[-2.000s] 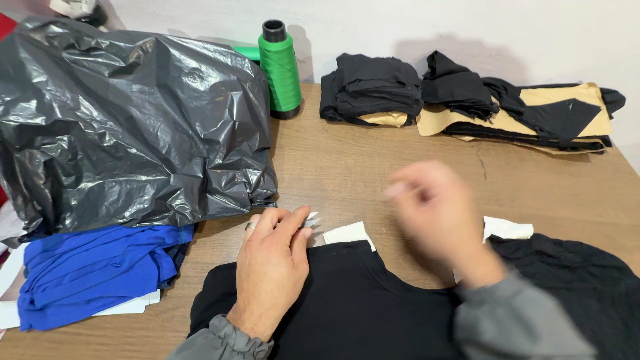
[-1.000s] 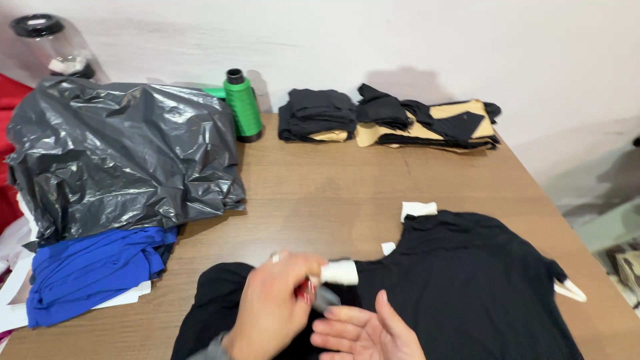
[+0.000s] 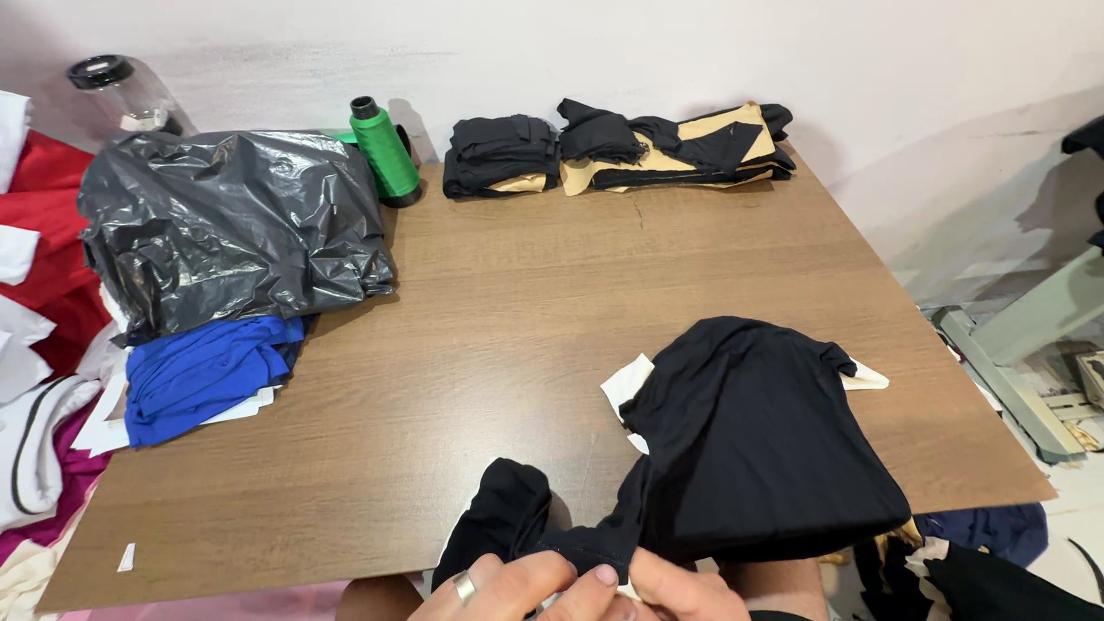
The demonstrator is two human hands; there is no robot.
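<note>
A black knit garment (image 3: 759,440) with white pieces at its edges lies on the right front of the wooden table, and part of it hangs toward me over the front edge. At the bottom of the view my left hand (image 3: 509,591), with a ring on one finger, pinches an edge of the black fabric. My right hand (image 3: 673,591) grips the same edge close beside it, the fingertips of both hands nearly touching. A white piece (image 3: 628,388) sticks out at the garment's left side. The lower parts of both hands are cut off by the frame.
A grey plastic bag (image 3: 233,233) and folded blue fabric (image 3: 211,371) lie at left. Behind stand a green thread cone (image 3: 384,155) and a clear jar (image 3: 129,103). Black and tan fabric stacks (image 3: 500,155) line the wall. A white scrap (image 3: 127,557) lies near the table's front edge (image 3: 285,586).
Both hands have come down toward me to the table's front edge, and the left part of the garment has been pulled along. The view has shifted back to show more of the table.
</note>
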